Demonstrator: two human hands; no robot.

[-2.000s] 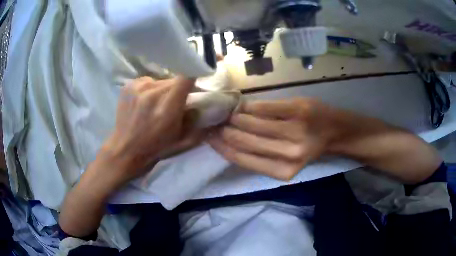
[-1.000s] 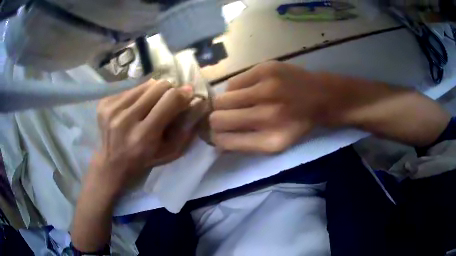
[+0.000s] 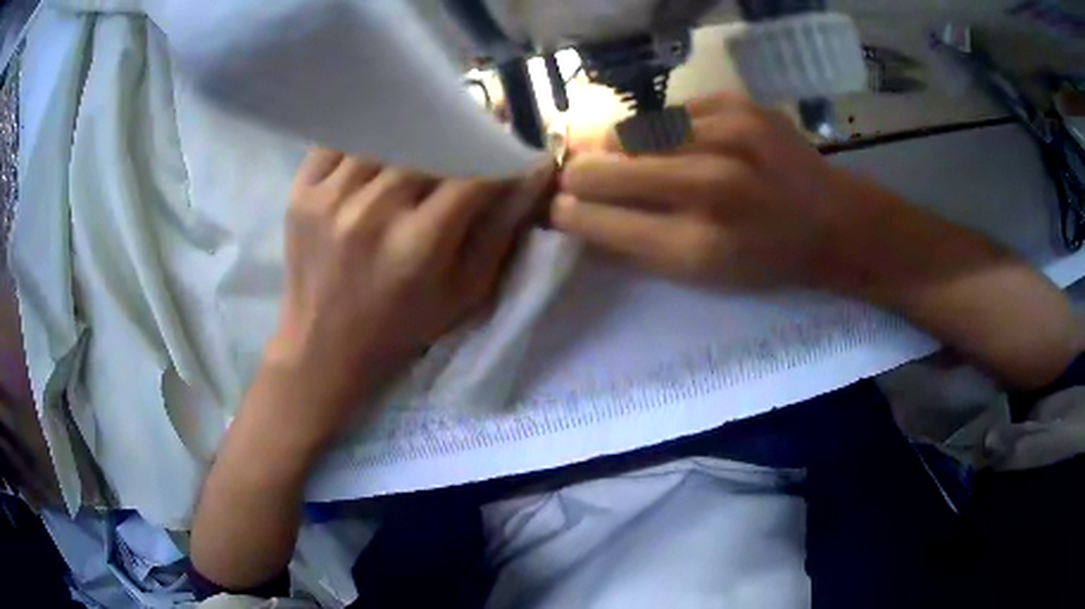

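A small pale cloth piece (image 3: 524,315) hangs from between my two hands, just in front of the needle. My left hand (image 3: 399,256) grips it from the left, fingertips close under the white machine head (image 3: 345,89). My right hand (image 3: 714,202) grips it from the right, thumb and fingers pinched by the needle area (image 3: 557,101). The fingertips of both hands nearly meet. The exact hold is blurred. The large pale garment panel (image 3: 131,250) lies in folds at the left, partly behind my left hand.
A white ribbed knob (image 3: 797,56) and a black block with a spring (image 3: 653,129) hang right of the needle. Black-handled scissors (image 3: 1059,155) lie at the far right. A ruler scale (image 3: 666,387) runs along the table's front edge. White cloth (image 3: 648,535) covers the lap.
Both hands have moved up, closer to the needle, with the small cloth piece. More of the ruler scale shows. The view has shifted, so the machine head sits further right than a second ago.
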